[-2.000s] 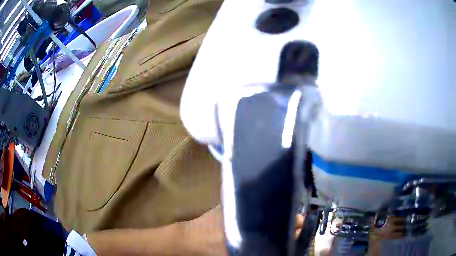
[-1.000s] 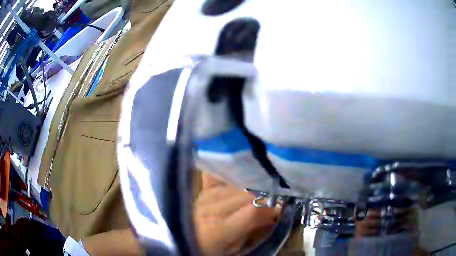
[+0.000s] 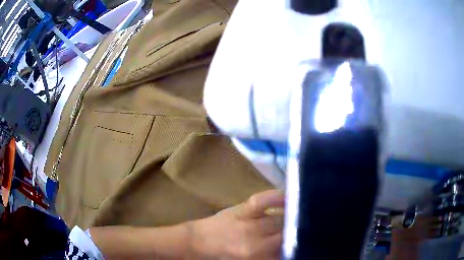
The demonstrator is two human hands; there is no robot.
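Observation:
A brown ribbed garment body covers the table left of the sewing machine, with a curved pocket outline and a raised fold near my hand. My left hand comes in from the lower left and rests at the garment's lower edge, fingers bent. Its fingertips are hidden behind the large blurred chrome guard, so I cannot tell if they grip cloth. The white machine head fills the right side. A skin-toned patch shows among the metal parts at lower right; I cannot tell if it is my right hand or a reflection. Needle and presser foot are hidden.
Stacked brown strips with glittering lines lie along the garment's left side. A white bin stands behind at upper left. A grey machine part and an orange object are at far left. A dark sleeve shows at lower left.
The view has shifted, so the chrome guard and machine head sit farther right than one second ago. More garment and my left hand's back now show left of the guard.

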